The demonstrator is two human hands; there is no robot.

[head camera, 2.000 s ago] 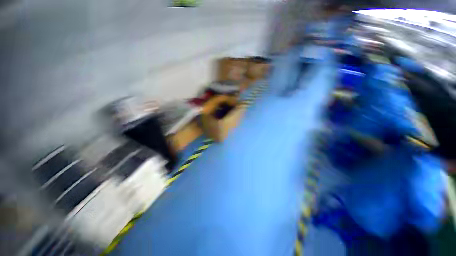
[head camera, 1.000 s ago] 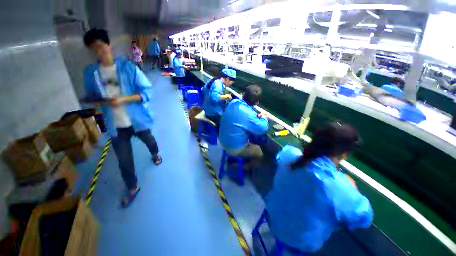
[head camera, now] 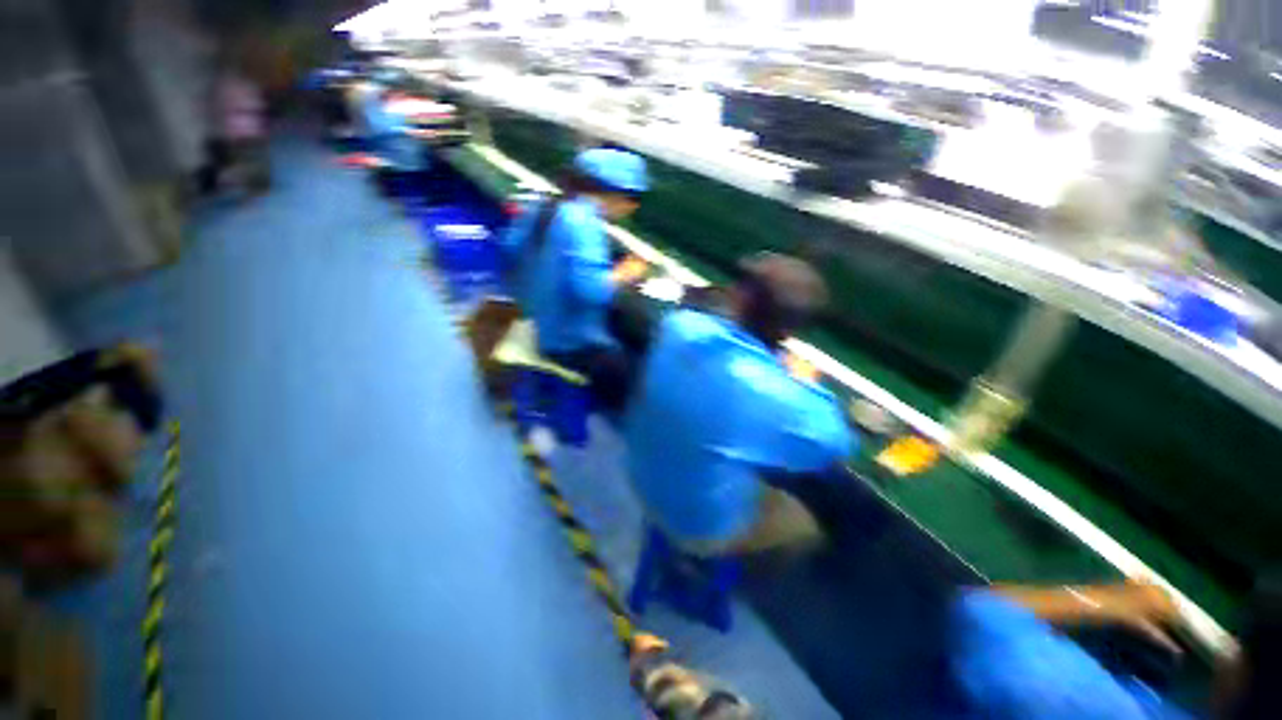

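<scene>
Neither of my hands can be made out; the frame is blurred. Nearest in front on the right is the green-topped line bench point(head camera: 970, 513) with a white edge strip. A seated worker in a blue smock point(head camera: 724, 422) leans at it on a blue stool point(head camera: 682, 580). Another worker in a blue smock and cap point(head camera: 570, 274) sits farther along. A blue sleeve and forearm point(head camera: 1090, 608) reach over the bench at the lower right. An orange item point(head camera: 908, 454) lies on the bench. A small skin-toned, striped shape point(head camera: 689, 692) is at the bottom edge; I cannot tell what it is.
Blue floor point(head camera: 338, 464) runs ahead between yellow-black tape lines point(head camera: 574, 528). Brown cartons point(head camera: 63, 478), blurred, stand at the left. Blue bins point(head camera: 464, 242) and a brown box point(head camera: 492, 331) are near the seated workers. A blurred person point(head camera: 239, 127) is far off.
The view has swung right and down toward the bench. The walking person in an open blue smock is out of view. The nearest seated worker now shows only at the lower right.
</scene>
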